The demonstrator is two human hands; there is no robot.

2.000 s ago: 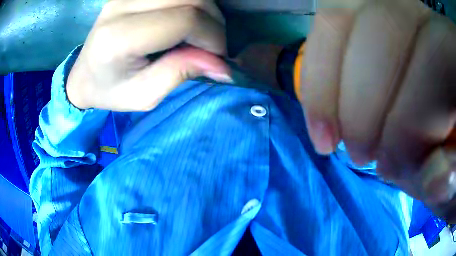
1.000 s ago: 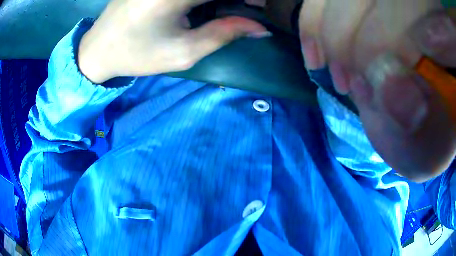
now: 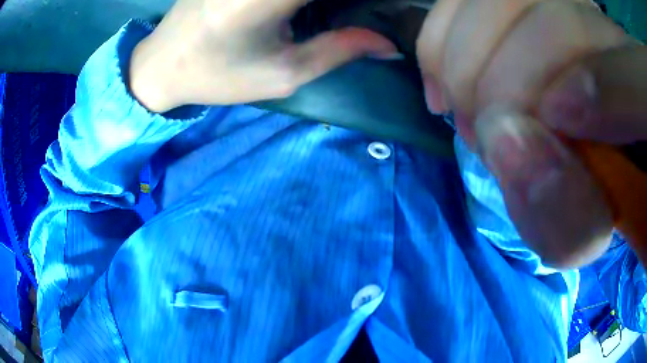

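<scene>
My left hand point(image 3: 220, 60) is at the upper left, cut off by the top edge. Its thumb lies along a dark part, likely the black plastic housing point(image 3: 330, 18), which is mostly hidden and cut off at the top. My right hand point(image 3: 518, 92) is large, close and blurred at the upper right. Its fingers are closed around the orange electric screwdriver point(image 3: 621, 181), of which only a piece of the body shows at the right edge. The tool's tip and any contact with the dark part are hidden.
The green bench mat point(image 3: 46, 39) shows at the upper left, and its near edge runs below my hands against my light blue striped coat. Blue printed crates point(image 3: 28, 149) stand low at the left. Blue and white items point(image 3: 599, 337) are at the lower right.
Compared with two seconds ago, both hands are higher or shifted, and the mat's edge shows between them. My right hand has turned, and the orange body now shows at the right.
</scene>
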